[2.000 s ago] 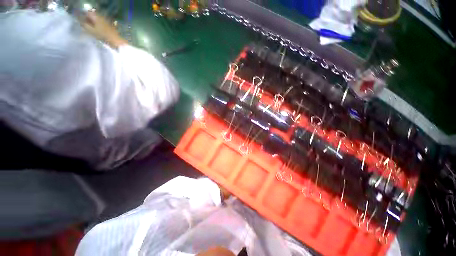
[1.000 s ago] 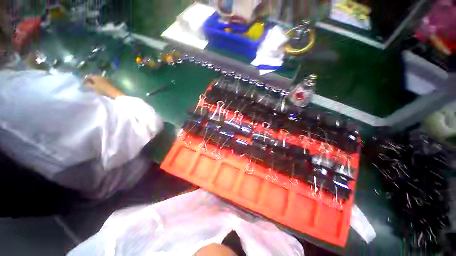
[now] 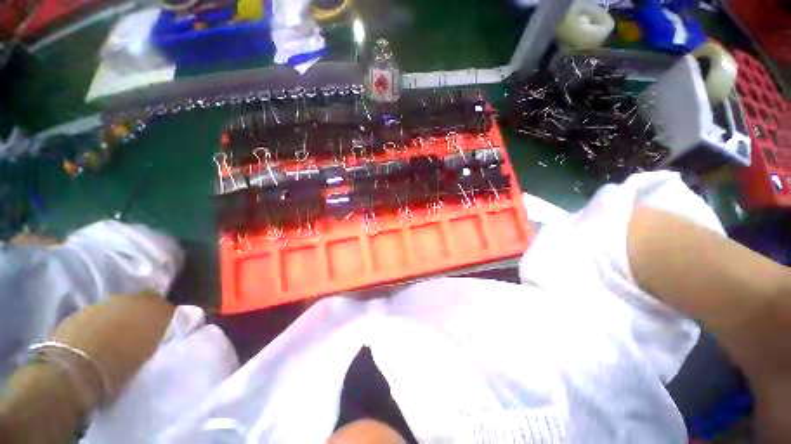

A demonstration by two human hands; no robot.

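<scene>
A red-orange compartment tray (image 3: 351, 260) lies in front of me, squared to my body. Rows of black binder clips (image 3: 282, 208) with silver wire handles cover its back and middle; its front row of square pockets is bare. Small glossy dark units with white or bluish marks (image 3: 337, 199) show among the clips. My left forearm, with a bracelet at the wrist, runs off the lower left edge. My right forearm runs off the right edge. Both hands are out of the picture, so what they hold is hidden.
A clear bottle with a red-and-white label (image 3: 382, 80) stands behind the tray. A clip heap (image 3: 590, 108), white device (image 3: 694, 113) and red perforated basket (image 3: 763, 113) are right. A blue bin (image 3: 208, 39) is behind. Another person's white sleeve (image 3: 121, 251) is left.
The view has swung right, so the tray now appears level and further left. Both my forearms have come into view. The neighbour's sleeve sits lower at the left edge.
</scene>
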